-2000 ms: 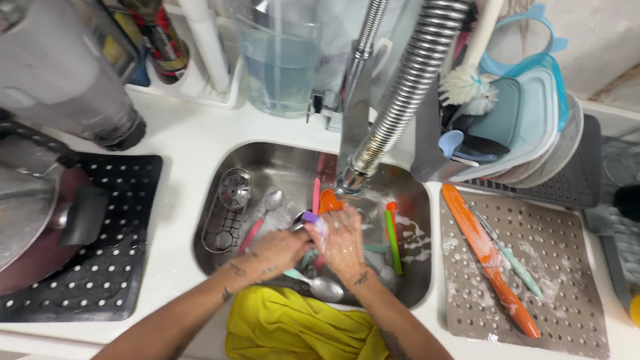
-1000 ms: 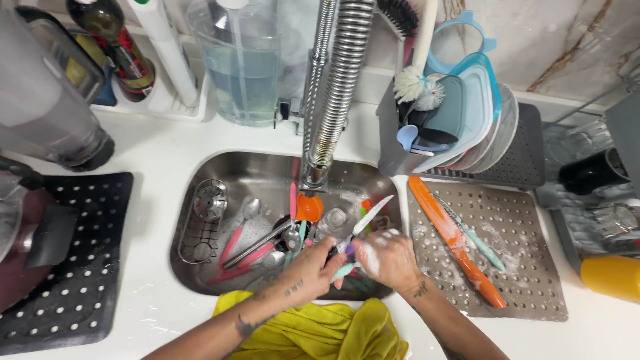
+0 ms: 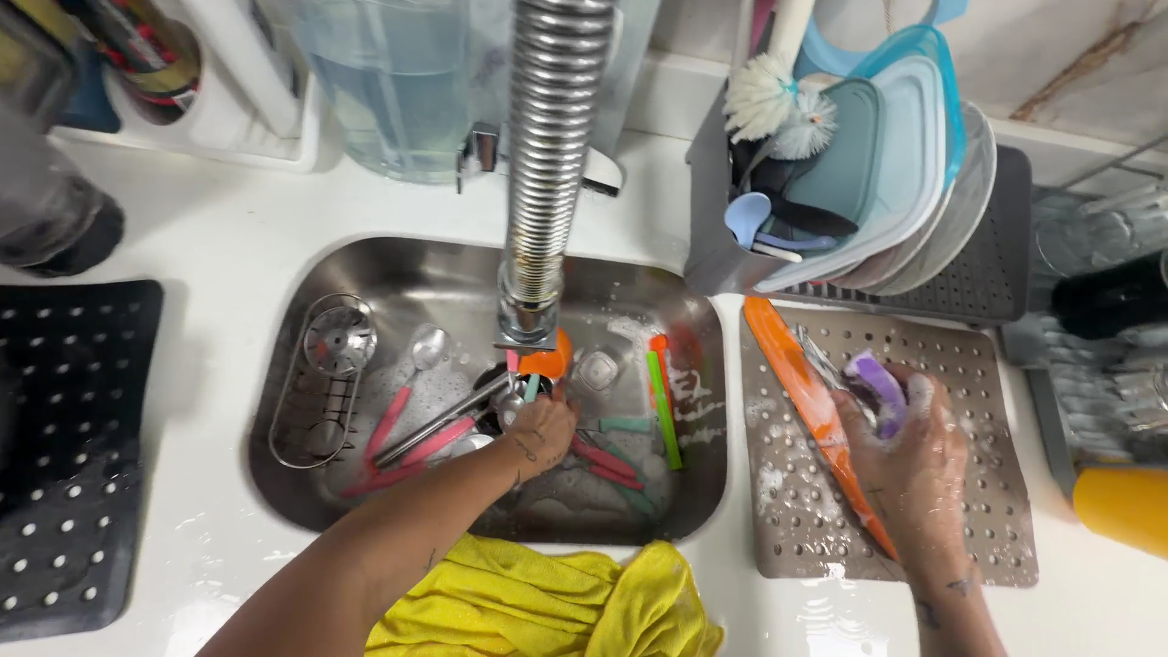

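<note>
My left hand (image 3: 546,427) reaches into the steel sink (image 3: 438,265), its fingers among the cutlery near a mint handle; whether it grips anything is unclear. Over the beige drainage mat (image 3: 981,538), my right hand (image 3: 912,447) holds a purple sponge (image 3: 878,388). Metal cutlery (image 3: 819,358) lies by its fingers, beside a soapy orange utensil (image 3: 808,411). Pink-handled spoons (image 3: 392,420), a green handle (image 3: 664,411) and an orange round utensil (image 3: 547,354) lie in the sink. A wire caddy (image 3: 315,401) is at its left end.
The spring-hose faucet (image 3: 547,164) hangs over the sink. A yellow cloth (image 3: 547,602) drapes at the front edge. A grey dish rack (image 3: 721,228) with lids and plates stands back right. A black perforated mat (image 3: 73,456) lies left; a large water container (image 3: 392,91) stands behind.
My right hand has moved from the sink to the beige mat. The knife seen between my hands one second ago is no longer there. My left hand has gone down among the cutlery.
</note>
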